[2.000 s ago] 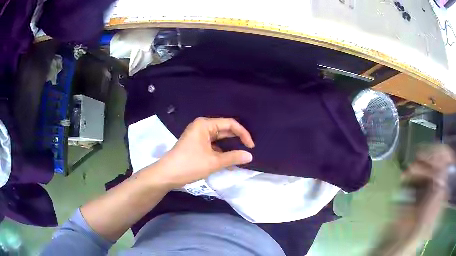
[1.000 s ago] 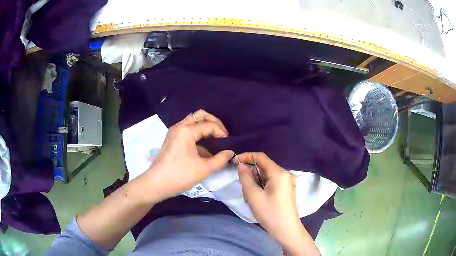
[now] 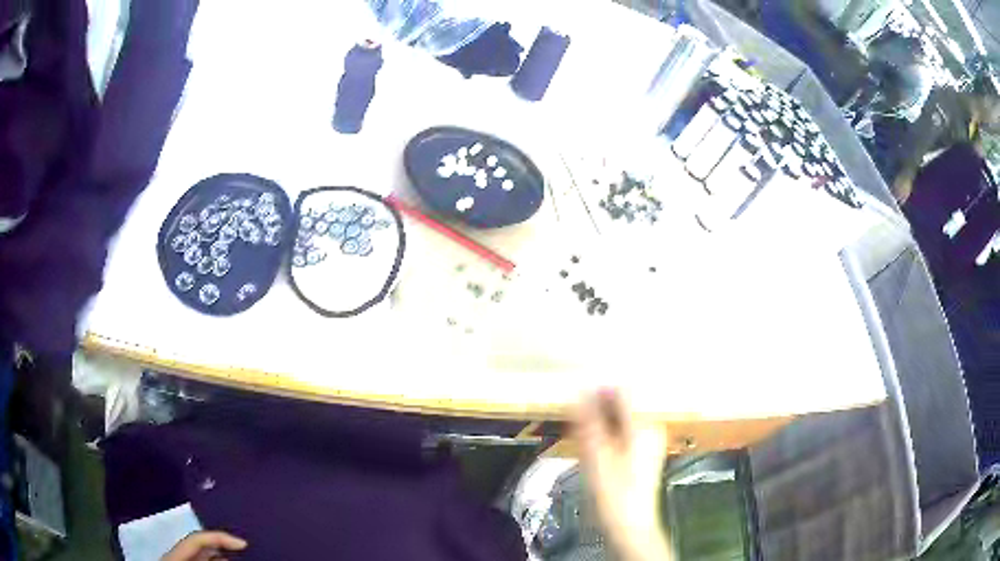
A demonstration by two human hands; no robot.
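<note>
The dark purple garment point(image 3: 318, 482) lies over my lap below the table edge, with a shiny button point(image 3: 208, 483) on its left part and white lining point(image 3: 162, 530) beside it. My left hand point(image 3: 208, 546) is at the bottom edge, mostly cut off; whether it holds the cloth cannot be told. My right hand point(image 3: 620, 438) is blurred at the table's front edge; its fingers and any held tool are unclear. Small dark buttons point(image 3: 589, 296) lie loose on the table to the upper left of my right hand.
The white table point(image 3: 746, 340) has a dark dish point(image 3: 175, 268) and a dark-rimmed dish point(image 3: 349, 310) of silvery buttons, a dark dish of white buttons point(image 3: 499, 208), a red pencil point(image 3: 450, 235) and dark spools point(image 3: 356, 88). Many cones point(image 3: 784, 126) stand at far right. A wire basket point(image 3: 537, 493) is below.
The view has swung up and right onto the tabletop. My right hand has left the cloth and my left hand and is at the table edge. The garment now shows only at the lower left.
</note>
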